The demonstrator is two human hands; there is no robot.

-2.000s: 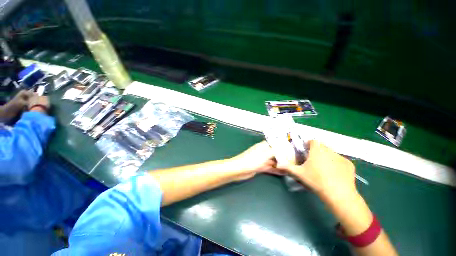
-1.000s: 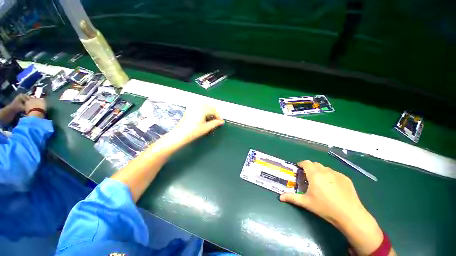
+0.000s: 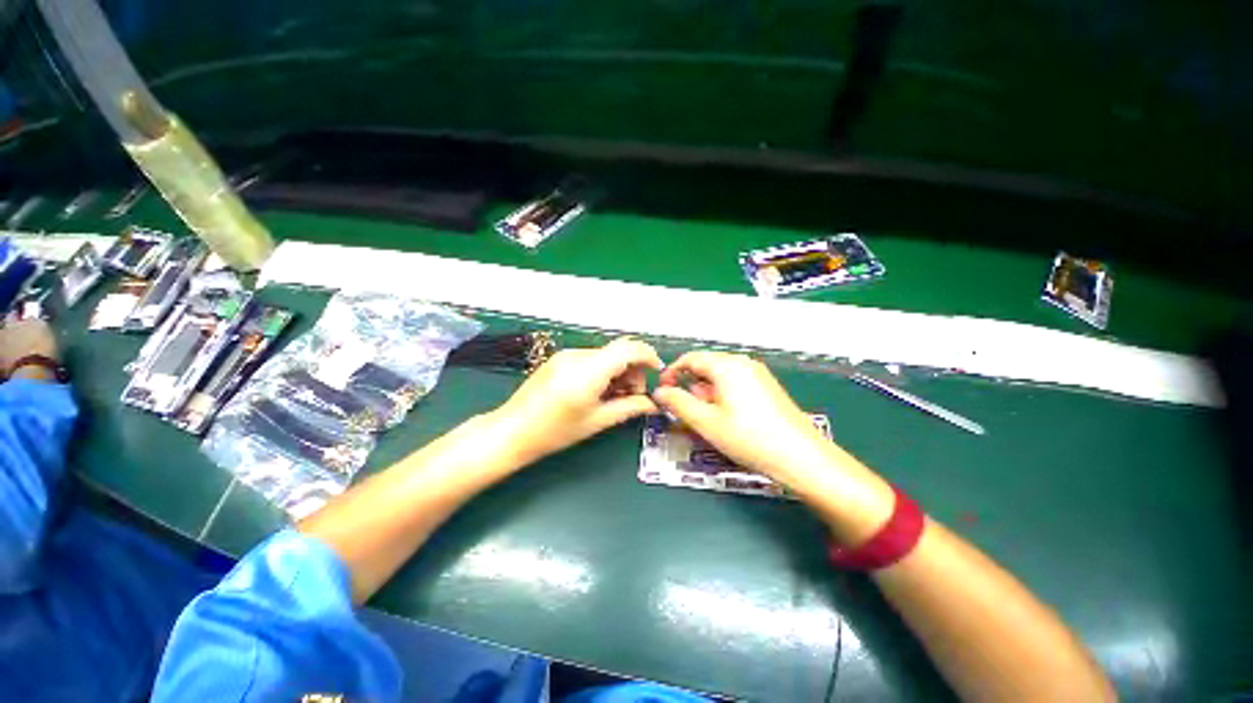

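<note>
The opened phone assembly (image 3: 715, 477) lies on the dark green bench, partly under my right hand. My left hand (image 3: 594, 390) and my right hand (image 3: 724, 401) meet fingertip to fingertip above its upper left corner. Both hands are pinched. A tiny, barely visible piece, apparently one antenna cable, is between the fingertips; whether my right fingers also grip it is unclear. The bundle of antenna cables (image 3: 498, 353), with coppery tips, sticks out of the clear plastic bag (image 3: 334, 398) left of my hands. The tweezers (image 3: 918, 402) lie on the bench to the right.
Waiting phone assemblies (image 3: 179, 350) are piled beyond the bag. The white edge strip (image 3: 605, 300) borders the green conveyor belt (image 3: 660, 247), which carries spaced phones (image 3: 811, 262). A tape-wrapped post (image 3: 199, 188) slants at upper left. Another person's hand (image 3: 25, 343) shows at the left edge.
My left hand has come from the cable bundle towards the phone. My right hand has let go of the phone's right end and moved left to meet it. The view has shifted.
</note>
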